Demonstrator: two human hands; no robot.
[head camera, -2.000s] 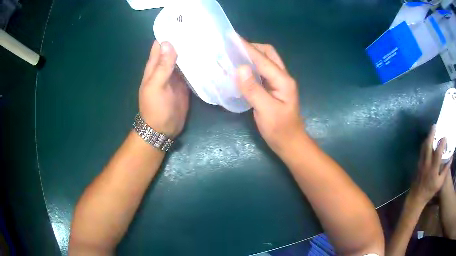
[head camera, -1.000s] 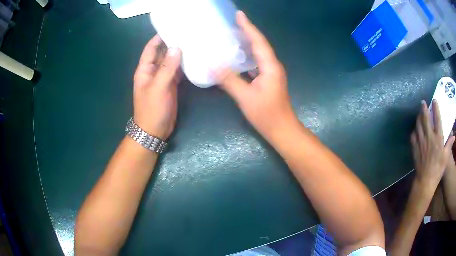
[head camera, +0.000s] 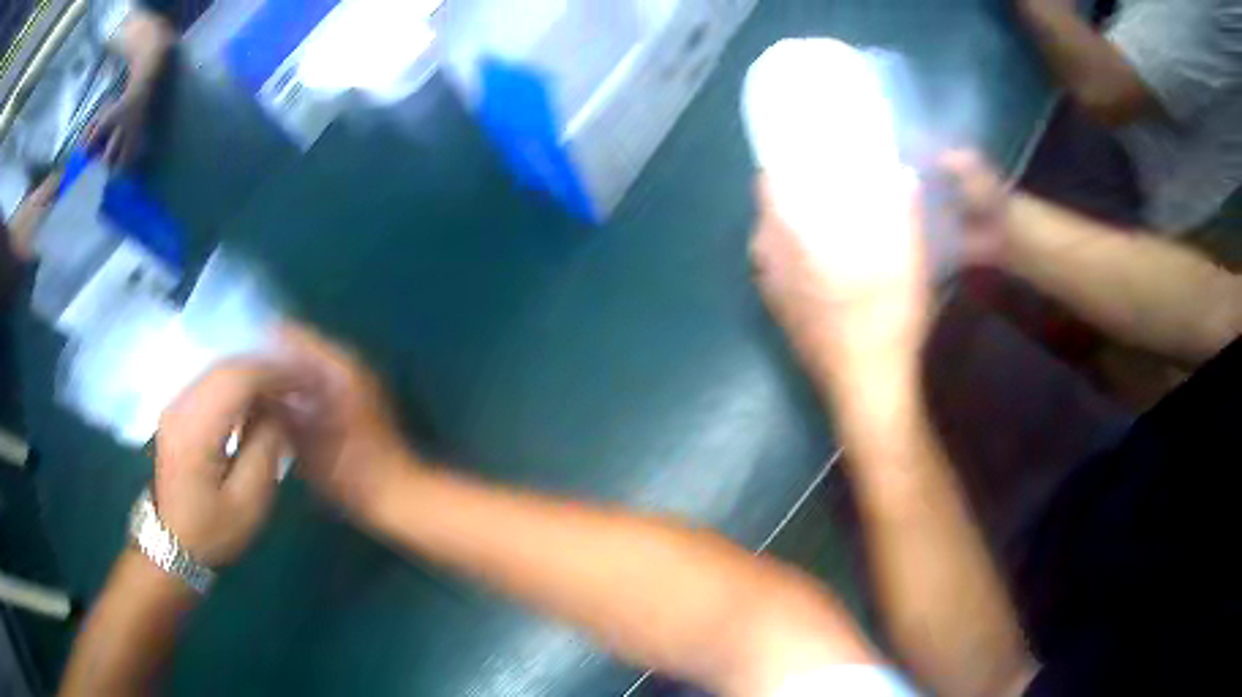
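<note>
The picture is blurred. My left hand (head camera: 218, 470), with a metal watch on the wrist, is at the lower left with its fingers curled. My right hand (head camera: 334, 415) is close against it on its right. A bright white thing (head camera: 130, 368) lies just beyond my left hand, and a pale translucent part (head camera: 225, 302) reaches my right fingertips. Whether either hand grips them cannot be told. A small pale spot shows between my left fingers.
At right, another person's hands (head camera: 851, 306) hold a white oval unit (head camera: 831, 143) with a translucent tub (head camera: 940, 130). White and blue cartons (head camera: 620, 116) stand on the green table (head camera: 545, 368) at the top. More hands show at the upper left.
The view has swung right. My hands now appear lower left and close together, no longer around the white oval unit seen before. The other person's unit has been lifted.
</note>
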